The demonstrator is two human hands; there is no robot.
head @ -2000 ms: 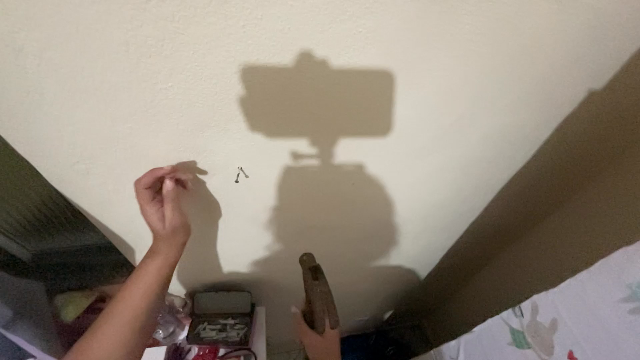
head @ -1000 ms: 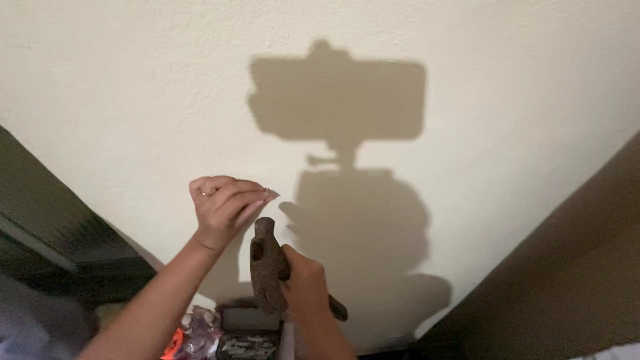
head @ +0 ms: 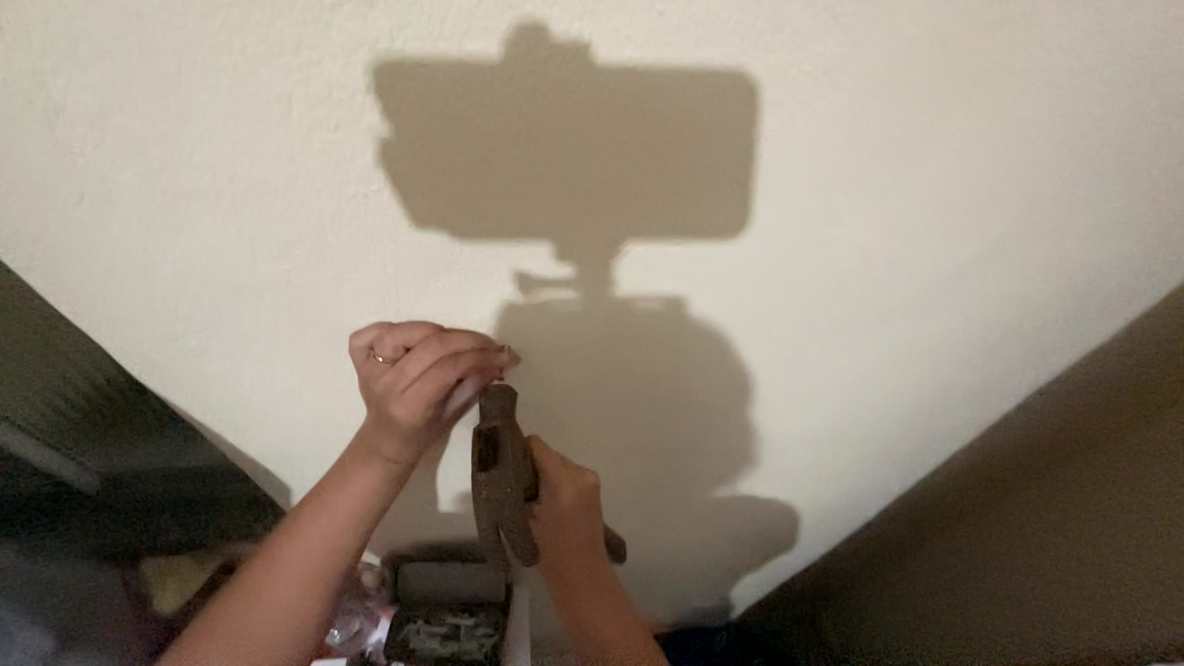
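Against the pale wall (head: 879,277), my left hand (head: 416,379) pinches a small nail (head: 505,351) between its fingertips; a ring is on one finger. Just below those fingertips is the face of a claw hammer (head: 499,462), its claws pointing down. My right hand (head: 566,490) is closed around the hammer's handle, whose end shows at the right of the wrist. Whether the hammer's face touches the nail, I cannot tell.
An open dark case (head: 449,634) with small light-coloured pieces lies below, beside clear plastic (head: 351,620). Dark areas flank the wall at left and right. Shadows of a head and a mounted phone fall on the wall.
My left hand has moved right across the wall. The hammer has come up close to its fingertips in my right hand. Two small nails or screws on the wall, visible two seconds ago, no longer show.
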